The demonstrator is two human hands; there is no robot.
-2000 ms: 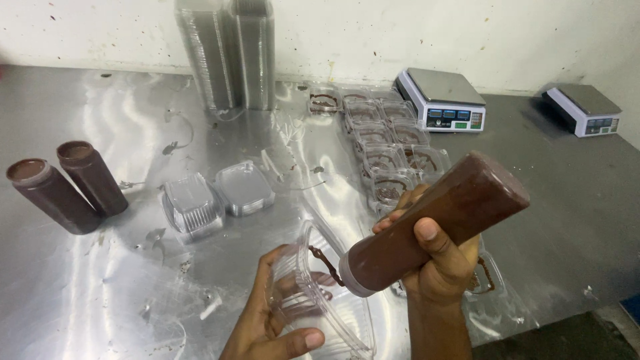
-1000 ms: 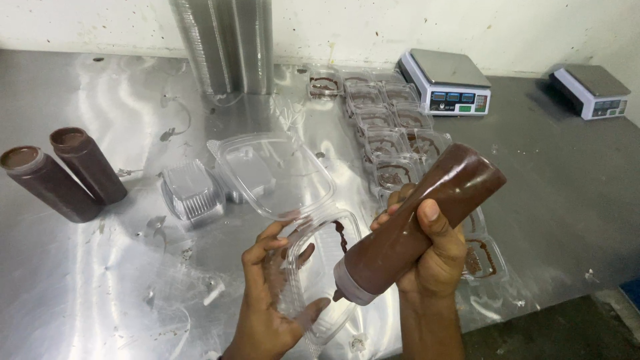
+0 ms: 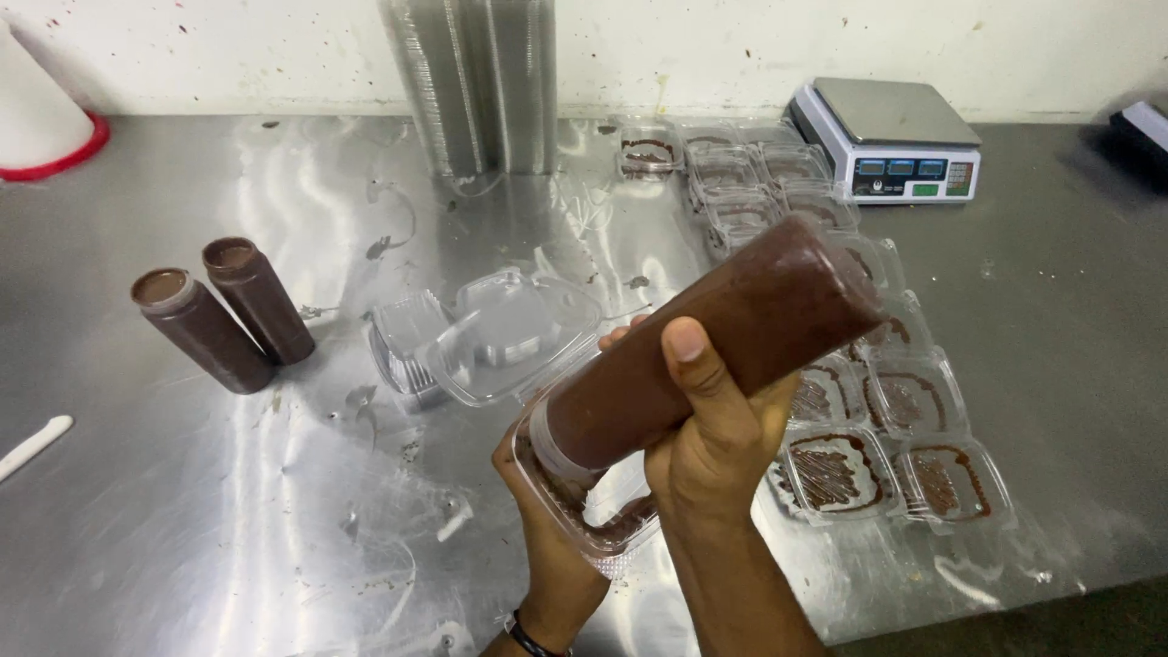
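My right hand (image 3: 721, 429) is closed around a squeeze bottle of chocolate sauce (image 3: 712, 338), tilted with its capped end down over an open clear plastic clamshell container (image 3: 584, 538). The bottle's tip is hidden. From below and behind, my left hand (image 3: 547, 520) holds the container, its fingers mostly out of sight; a dark bracelet is on that wrist. The container's lid (image 3: 502, 338) is folded back to the upper left. Brown sauce lies along the inner walls of the container.
Two uncapped brown-filled bottles (image 3: 210, 333) (image 3: 260, 301) lean at left, near a white utensil (image 3: 35, 447). Nested containers (image 3: 406, 342) sit behind the lid. Tall container stacks (image 3: 474, 91) stand by the wall. Sauce-lined containers (image 3: 830, 470) run along the right, beside a digital scale (image 3: 899, 137).
The bottle's capped end has moved over the held container, and more sauce now lines its walls. My left hand has gone from the container's side to beneath and behind it.
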